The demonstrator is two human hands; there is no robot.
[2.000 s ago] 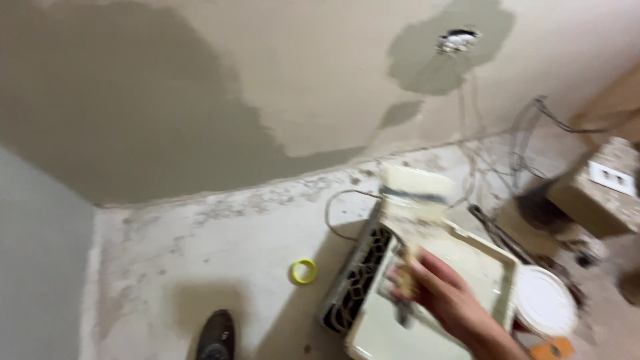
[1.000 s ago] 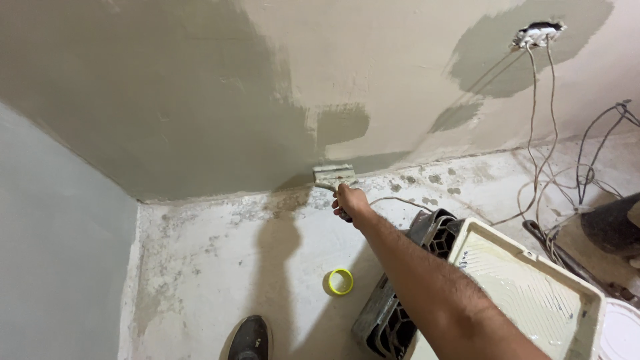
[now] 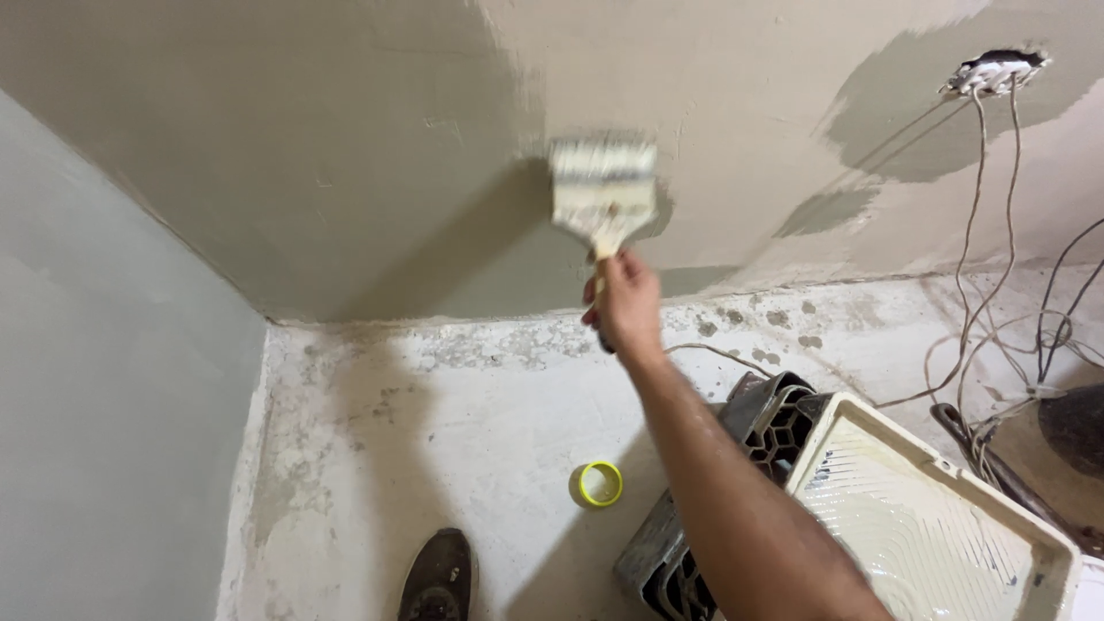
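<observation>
My right hand (image 3: 628, 302) is closed round the handle of a wide, flat paintbrush (image 3: 604, 185), its bristles up against or just in front of the wall (image 3: 742, 129). Motion blurs the brush, so contact is unclear. Dark, damp-looking coating covers the wall's left part, its lower edge and a patch round the cable opening. A paint tray (image 3: 931, 461) with a ribbed floor holds pale cream liquid and rests at an angle beside a black plastic crate (image 3: 776, 431), partly behind my forearm. My left hand is out of view.
A yellow ring (image 3: 600, 484) lies on the pale floor near my shoe (image 3: 440, 573). Two cables (image 3: 979, 198) hang from a wall opening (image 3: 996, 73) and tangle at the right, near a dark metal bar (image 3: 1000, 479) and a black container (image 3: 1074, 427). A grey wall (image 3: 112, 371) stands at the left.
The brush has gone from above the tray to the foot of the wall, then higher up the wall. Dark coating now shows where the wall was paler beside the left area.
</observation>
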